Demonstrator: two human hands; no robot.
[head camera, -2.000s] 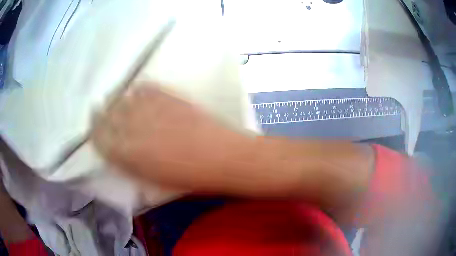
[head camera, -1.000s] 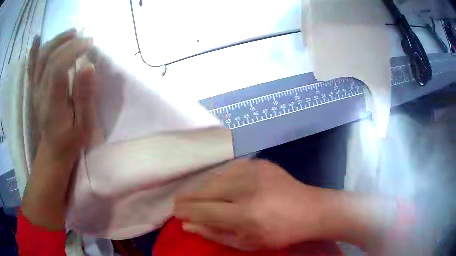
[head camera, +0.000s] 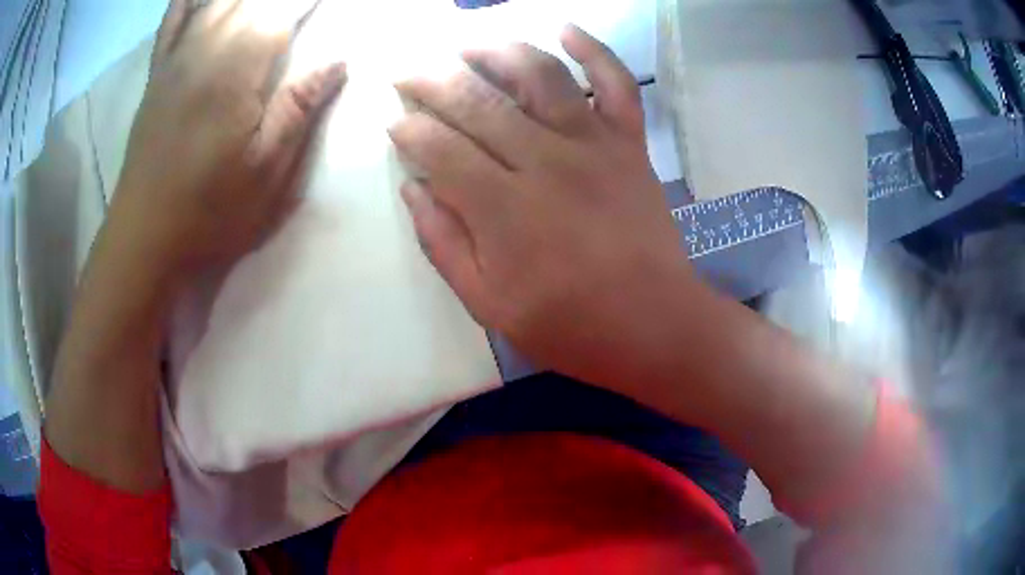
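A large cream fabric panel (head camera: 337, 326) lies over the front edge of the white machine table, its lower edge hanging over the lap. My left hand (head camera: 230, 135) lies on its left part, fingers pointing up, thumb apart. My right hand (head camera: 540, 191) lies palm down on its upper right part with fingers spread. Both hands seem to rest on the cloth rather than pinch it. The upper part of the panel is washed out by glare. The needle area is not visible.
A cream stack of cut pieces (head camera: 764, 107) lies at right over the ruler scale (head camera: 736, 222), its pointed end hanging down. Black-handled scissors (head camera: 931, 129) and a thin greenish tool (head camera: 976, 76) lie at far right. More cream layers (head camera: 51, 213) are at left.
My right hand has moved from the lap up onto the panel. My left hand has shifted slightly up and right. The panel now lies flatter, its lower corner turned downward.
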